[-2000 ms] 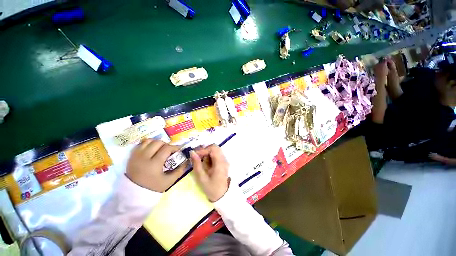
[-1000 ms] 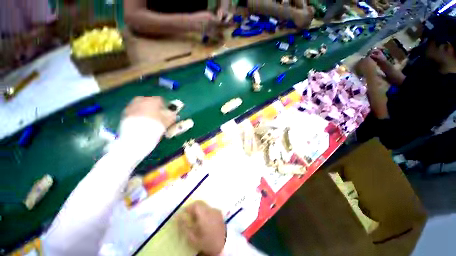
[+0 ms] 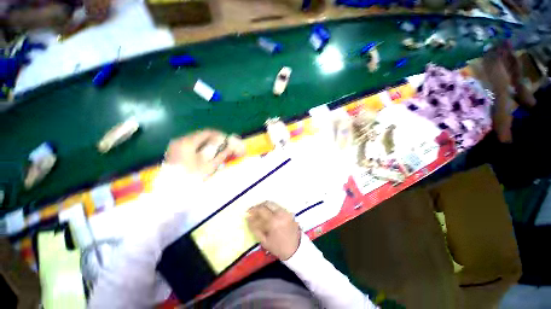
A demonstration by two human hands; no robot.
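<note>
My left hand (image 3: 202,152), blurred, is over the ledge's belt-side edge, its fingers closed around a small pale piece that looks like a beige module (image 3: 215,146). My right hand (image 3: 277,230) lies at the right part of the yellow release sheet (image 3: 222,241), fingers bent and close together; whether they grip anything cannot be told. Black strips (image 3: 309,209) lie on the white surface. A whitish upright module or fixture (image 3: 278,131) stands at the belt edge. A beige module pile (image 3: 377,145) lies right of my hands.
The green belt (image 3: 163,84) carries beige modules (image 3: 281,81) and blue battery cells (image 3: 206,90). A pink heap (image 3: 454,105) is at the far right, with a person's arm (image 3: 502,90) beyond. An open carton (image 3: 477,229) is below right. A yellow-green stack (image 3: 59,265) is lower left.
My left hand has come back from over the belt to the ledge edge. The module that lay by it on the belt no longer shows there. The view has shifted; my right hand remains at the yellow sheet.
</note>
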